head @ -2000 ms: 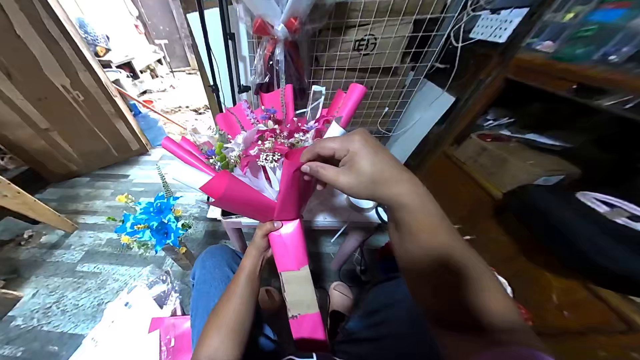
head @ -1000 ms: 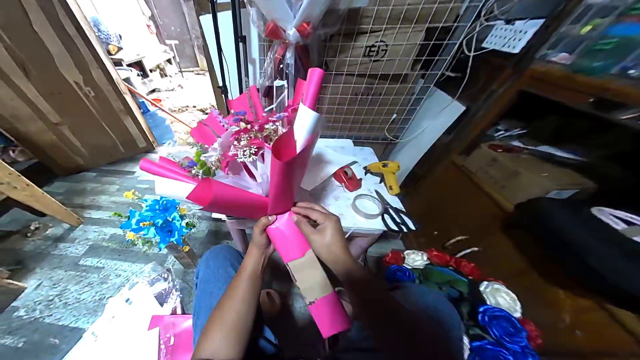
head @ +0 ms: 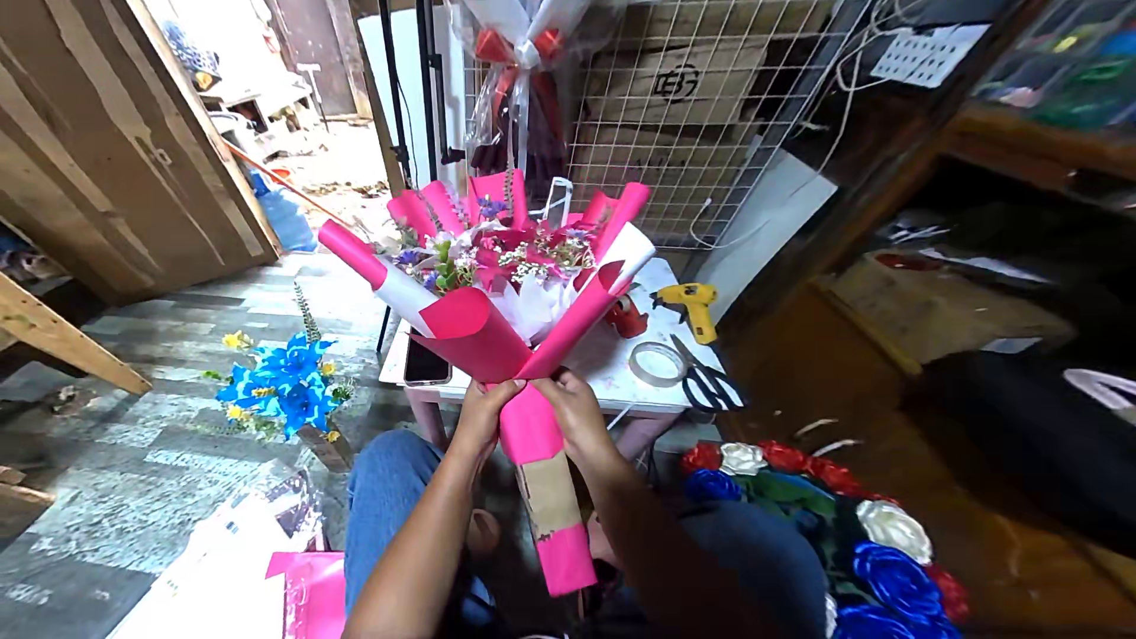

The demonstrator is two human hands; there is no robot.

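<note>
A bouquet in pink wrapping paper [head: 479, 333] stands upright between my knees, with small white, pink and purple flowers [head: 541, 253] and green leaves inside its flared sheets. My left hand [head: 484, 413] grips the gathered neck from the left, thumb on the paper. From the right my right hand [head: 572, 408] closes round the same neck, its thumb near the other one. Below both hands runs the long pink handle, with a band of brown cardboard [head: 548, 488] round it.
A small white table [head: 590, 364] behind bears a phone [head: 428, 362], a red tape dispenser [head: 627, 318], a yellow glue gun [head: 694, 306], a tape roll [head: 658, 364] and scissors [head: 708, 386]. Blue artificial flowers [head: 288, 382] stand left; red, white and blue fabric roses [head: 892, 532] lie right.
My right hand has come down from the upper wrapping to the neck, beside my left hand. Since one second ago the bouquet has turned, its handle swinging more upright.
</note>
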